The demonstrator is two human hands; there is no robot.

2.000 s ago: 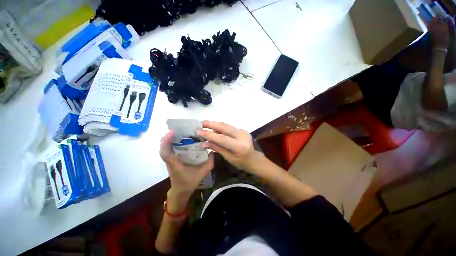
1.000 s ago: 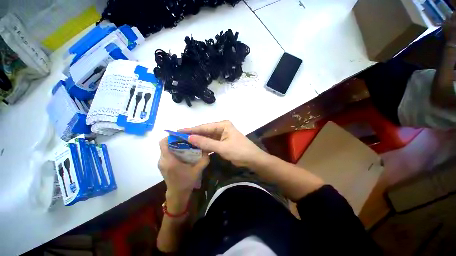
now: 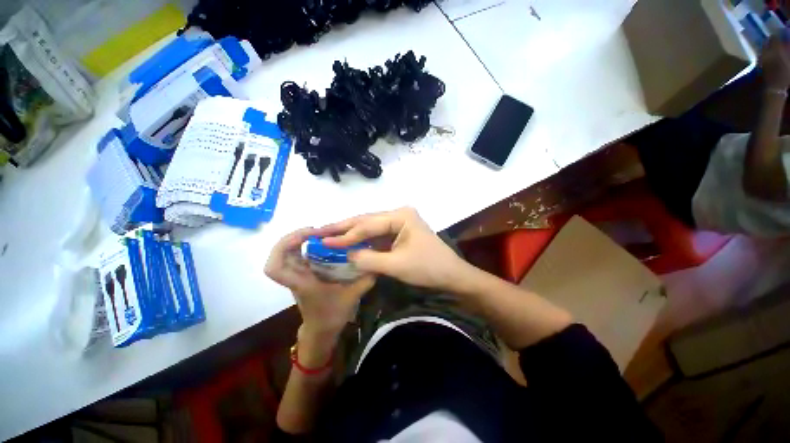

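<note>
A small white and blue retail box is held upright between both hands at the table's front edge, its blue end facing up. My left hand is wrapped around the box from the left and below. My right hand is on its right side, with fingers and thumb on the blue end flap. Most of the box is hidden by the fingers, and its inside cannot be seen.
Closed boxes stand in a row at left. Behind them lie fanned blanks. A black cable pile, larger cable heap and smartphone lie beyond my hands. A carton and another person's arm are at right.
The grey-white end flap stood up, then the blue flap was folded over and now lies down on the box end. My right fingers have moved onto it. The view has shifted slightly.
</note>
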